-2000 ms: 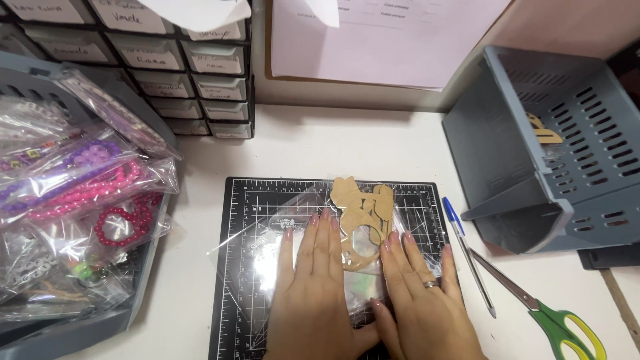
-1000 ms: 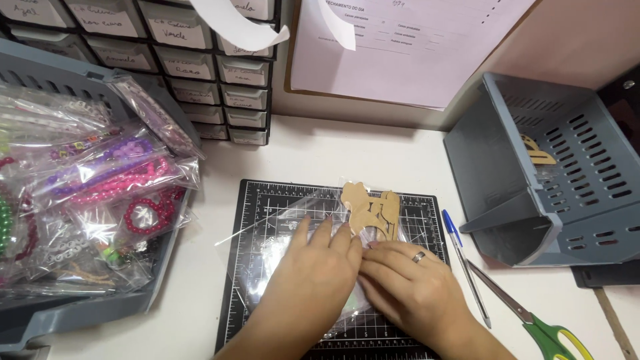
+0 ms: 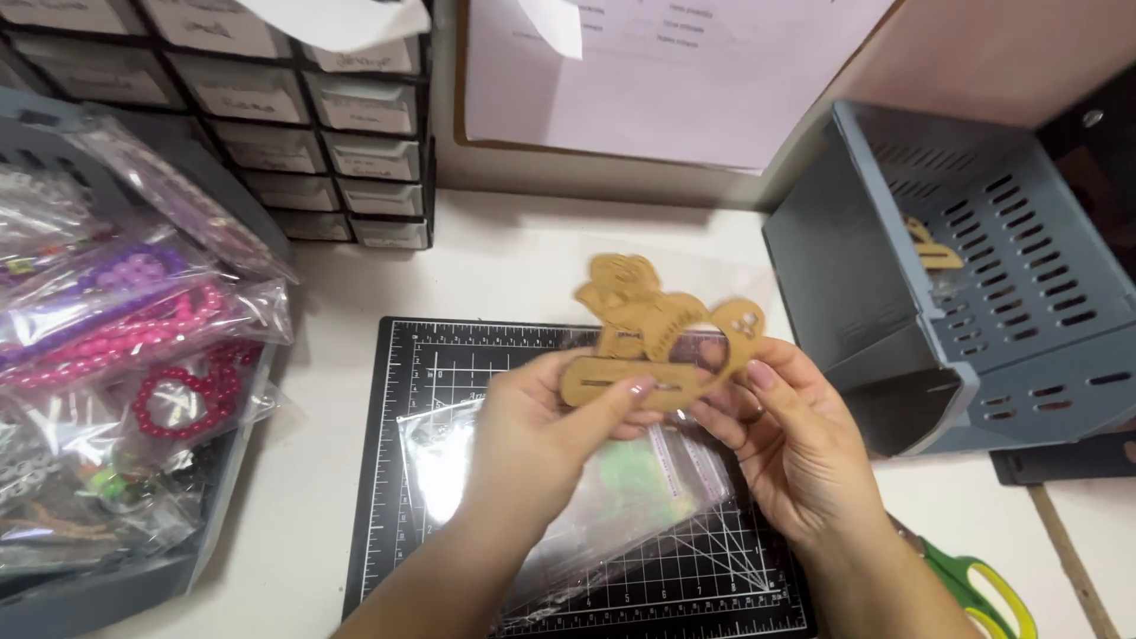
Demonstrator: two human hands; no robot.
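My left hand [image 3: 550,426] grips a flat oblong slotted base [image 3: 590,382] of thin brown board, thumb on its front. Behind the base, a cut-out figure [image 3: 661,311] of the same board, with a large round opening, rises above the fingers. My right hand [image 3: 799,435] pinches the figure's lower right edge between thumb and fingers. Below both hands, clear plastic bags [image 3: 577,524] lie on a black cutting mat [image 3: 390,373] with white grid lines; a green patch shows through them.
At left stands a grey bin [image 3: 217,497] of bagged bead items [image 3: 182,395], beside small labelled drawers [image 3: 373,155]. A grey slotted bin [image 3: 825,248] is at right, with green-handled scissors [image 3: 958,577] below it. A paper sheet [image 3: 639,89] hangs on the wall.
The board pieces lay on the bags over the mat under my fingers; now both hands hold them up. My right hand has moved right, apart from my left.
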